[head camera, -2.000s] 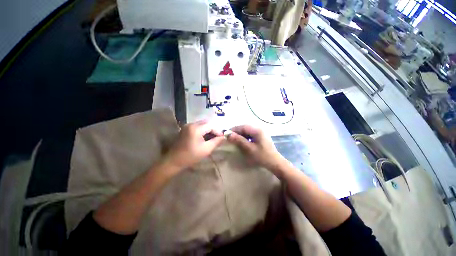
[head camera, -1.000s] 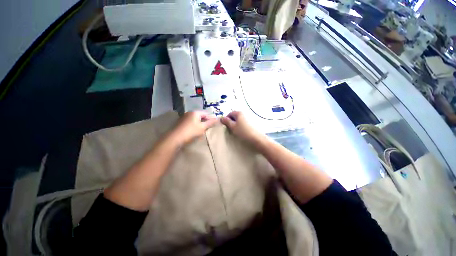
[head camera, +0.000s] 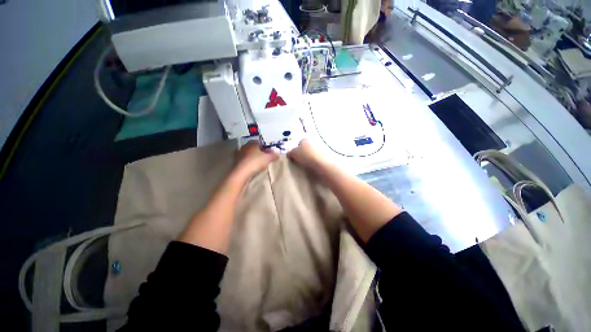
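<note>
A beige bag panel (head camera: 275, 214) runs from the needle area down over the lap, with a narrow seam line along its middle. My left hand (head camera: 254, 157) and my right hand (head camera: 303, 154) hold its top edge, one on each side, right under the white sewing machine head (head camera: 272, 97) with its red logo. The fingertips are partly hidden by the head, and the needle and presser foot (head camera: 277, 144) are hard to make out.
Another beige bag (head camera: 162, 194) with cream handle loops (head camera: 74, 272) lies at the left. More beige bags (head camera: 544, 259) with handles lie at the right. The bright metal bed plate (head camera: 434, 207) is right of my hands. A green cloth (head camera: 159, 107) and white box (head camera: 175, 39) are behind left.
Both hands have moved forward with the panel edge, from in front of the machine head to beneath it. The view has shifted, and more of the left bag's handles shows.
</note>
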